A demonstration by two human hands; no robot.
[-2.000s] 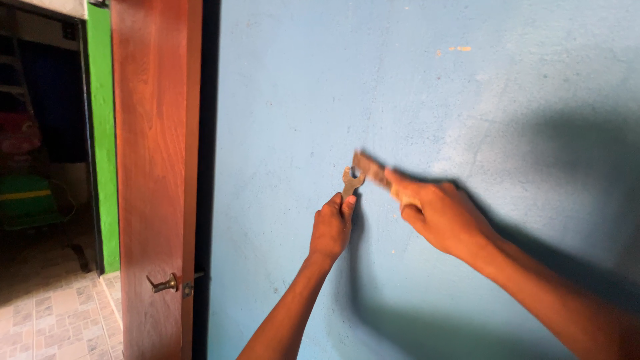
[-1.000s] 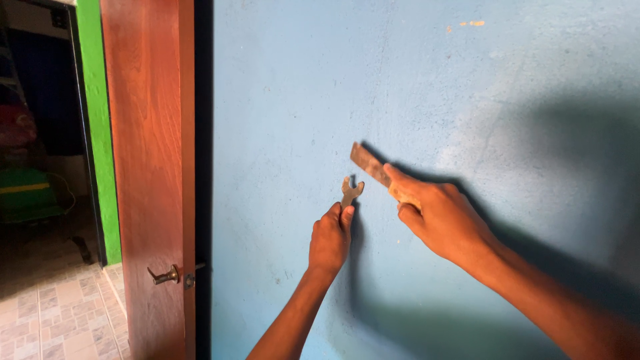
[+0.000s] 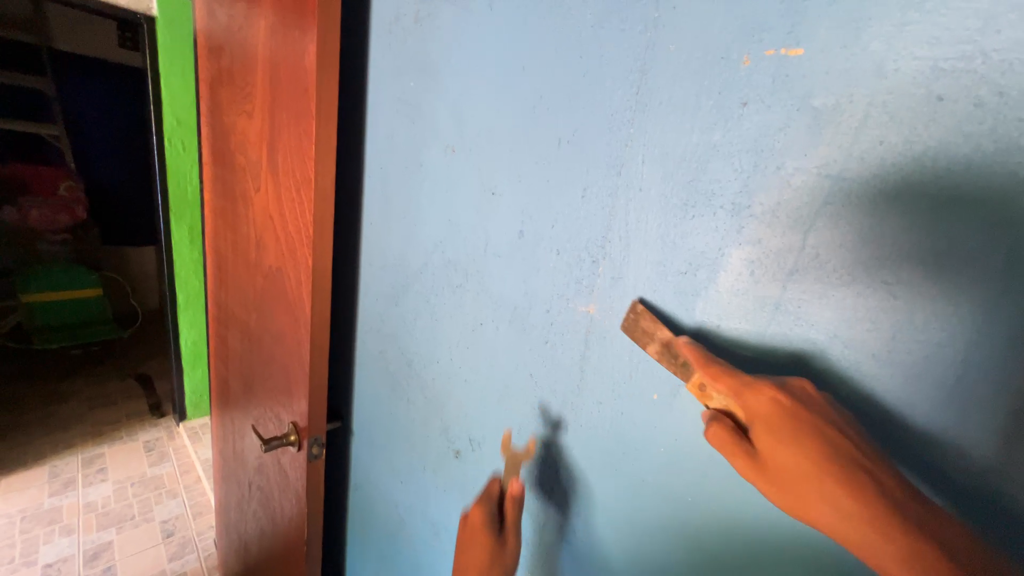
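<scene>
My right hand (image 3: 788, 444) grips a putty knife (image 3: 660, 344) by its light handle, index finger laid along the worn, brownish blade. The blade points up and left, close against the blue painted wall (image 3: 496, 240); whether its edge touches the paint I cannot tell. Lower and to the left, my left hand (image 3: 492, 528) holds an open-end wrench (image 3: 516, 456), its forked jaw upward and slightly blurred. The wrench is apart from the wall and casts a shadow on it. A small pale scraped spot (image 3: 590, 309) shows just left of the blade tip.
A reddish wooden door (image 3: 260, 208) with a metal lever handle (image 3: 278, 438) stands at the left edge of the blue wall. Beyond it are a green wall strip (image 3: 182, 208), a dark doorway and a tiled floor (image 3: 104, 512). Orange-yellow marks (image 3: 786, 52) show high on the wall.
My left hand has moved down with the wrench, away from the putty knife; earlier the two tools were close together. My right hand still holds the knife. The pale spot near its tip has come into sight.
</scene>
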